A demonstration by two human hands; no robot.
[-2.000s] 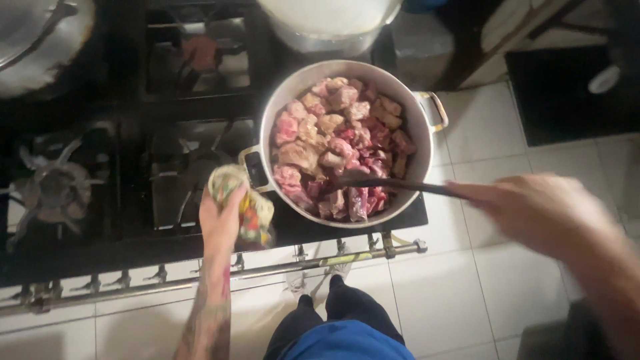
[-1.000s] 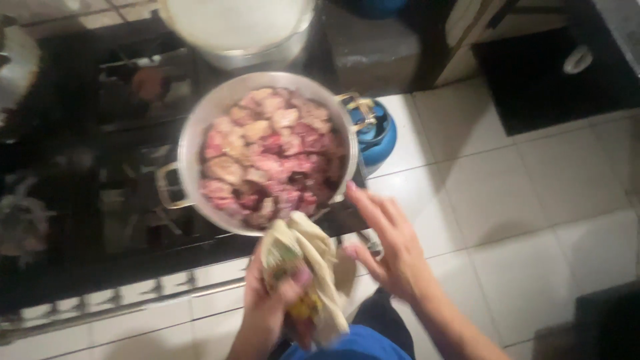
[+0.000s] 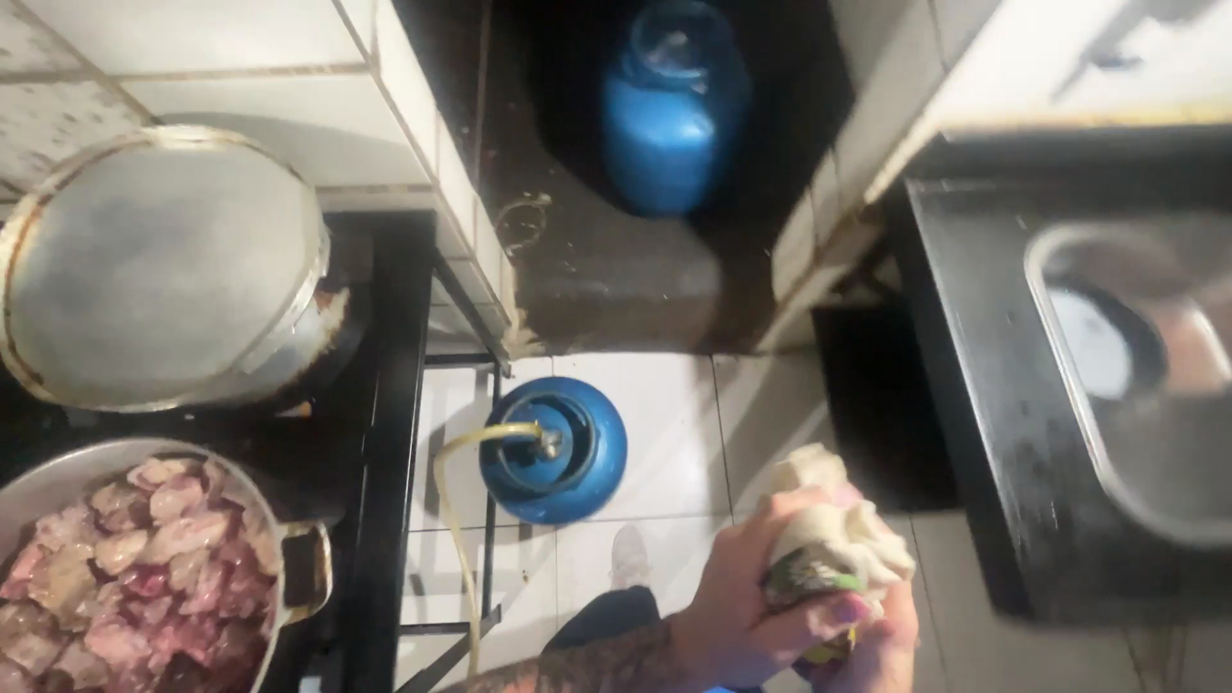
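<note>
A bunched kitchen cloth (image 3: 837,544), cream with a coloured print, is wrapped between both my hands. My left hand (image 3: 736,587) grips it from the left side. My right hand (image 3: 890,630) closes on its lower right part and is partly hidden by the cloth. At the lower left, a metal pot (image 3: 279,539) of raw-looking meat chunks (image 3: 144,568) stands on the black stove (image 3: 390,462). No spoon is visible in the part of the pot in view.
Behind the meat pot stands a large lidded pot (image 3: 164,269). A blue gas cylinder (image 3: 553,452) with a yellowish hose (image 3: 448,481) is on the tiled floor beside the stove. Another blue cylinder (image 3: 664,115) stands farther back. A metal sink (image 3: 1088,433) in a dark counter (image 3: 972,385) is at right.
The spoon my right hand held in the pot two seconds ago is out of that hand. Both hands have come together on the cloth. The view has swung right, toward the sink.
</note>
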